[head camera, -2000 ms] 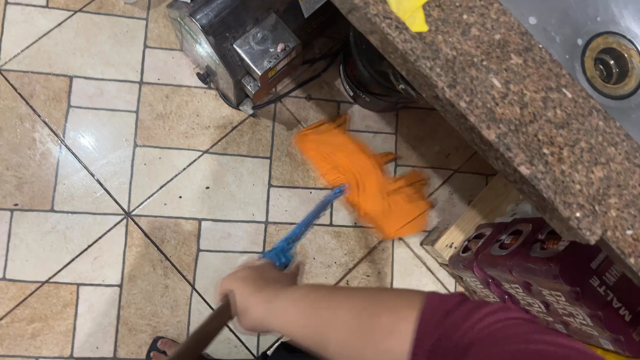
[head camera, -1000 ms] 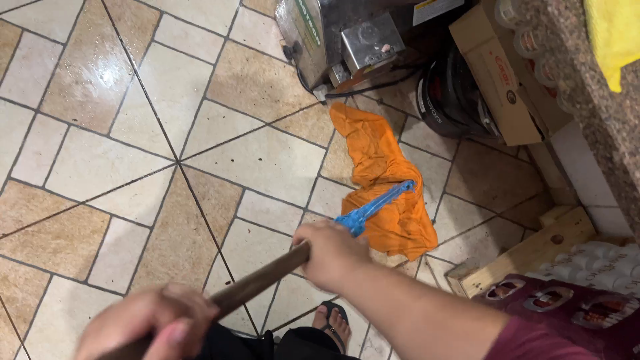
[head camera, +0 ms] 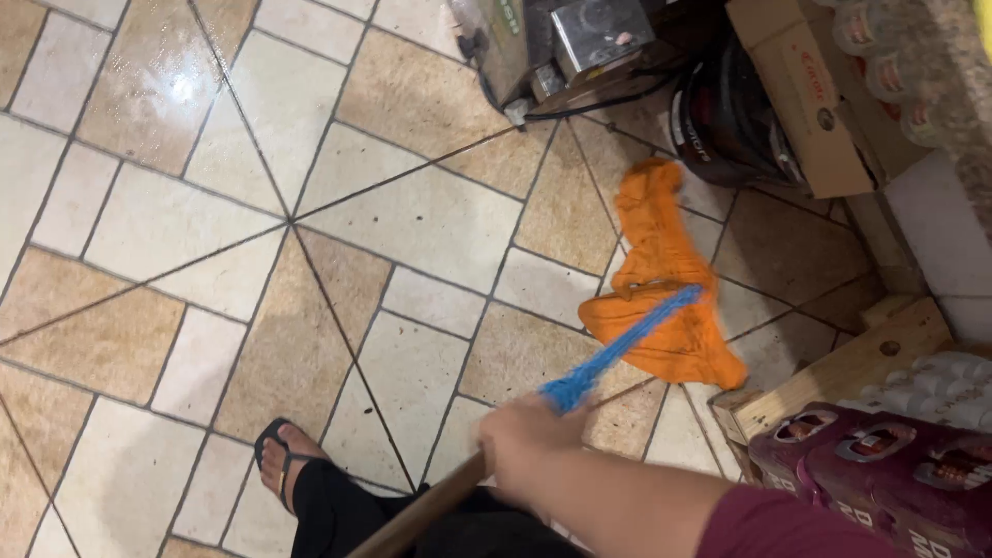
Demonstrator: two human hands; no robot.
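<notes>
My right hand (head camera: 531,442) is closed around a long handle, brown wood (head camera: 430,508) below the hand and wrapped in blue material (head camera: 620,349) above it. The blue end rests on a crumpled orange cloth (head camera: 674,310), which lies spread on the tiled floor (head camera: 403,194). The handle's lower end runs out of the bottom of the view. My left hand is outside the frame.
A metal machine with a box (head camera: 601,39) and a black cable stands at the top. Beside it are a dark round container (head camera: 728,116) and a cardboard box (head camera: 814,101). A wooden pallet (head camera: 845,364) and maroon drink packs (head camera: 845,457) are at right. My sandalled foot (head camera: 287,457) is at bottom.
My left hand, on the handle's lower part one second ago, has gone out of view. The cloth and handle moved between the two earlier frames. The view has shifted as well.
</notes>
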